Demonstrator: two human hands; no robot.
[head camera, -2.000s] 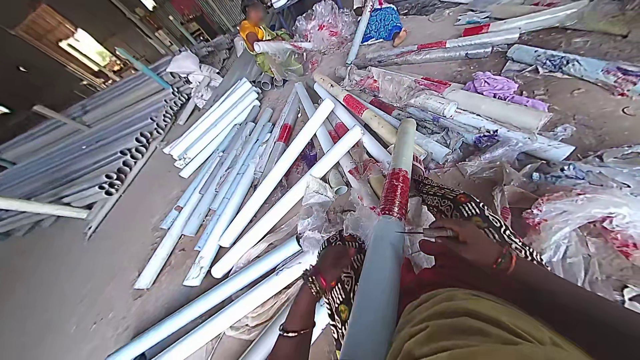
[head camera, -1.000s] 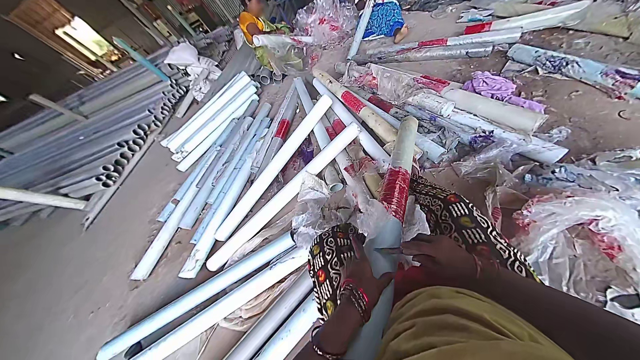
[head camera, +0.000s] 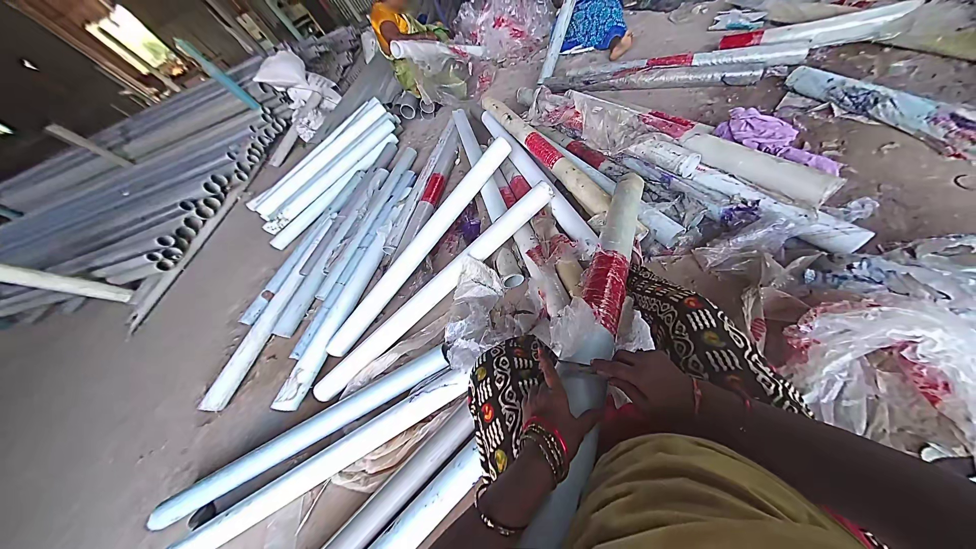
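A long pale blue pipe (head camera: 585, 393) lies in my lap between my knees, its greyish far end pointing away from me. Red wrapping (head camera: 607, 290) circles it, with clear torn plastic (head camera: 583, 332) just below. My left hand (head camera: 555, 408), with bangles at the wrist, rests on the pipe's left side, one finger pointing up along it. At the pipe's right side, my right hand (head camera: 637, 377) has its fingers on the surface. Something thin and dark crosses the pipe between the hands; what it is cannot be told. Patterned black cloth covers my knees.
White and pale blue pipes (head camera: 427, 252) lie on the floor ahead and left. Stacked grey pipes (head camera: 114, 206) line the far left. Crumpled plastic film (head camera: 892, 351) is heaped at right, with a purple cloth (head camera: 762, 133) beyond. A person in yellow (head camera: 389, 27) sits at the back.
My left hand has moved up and right onto the pipe from beside it. My right hand has come in to the pipe's right side.
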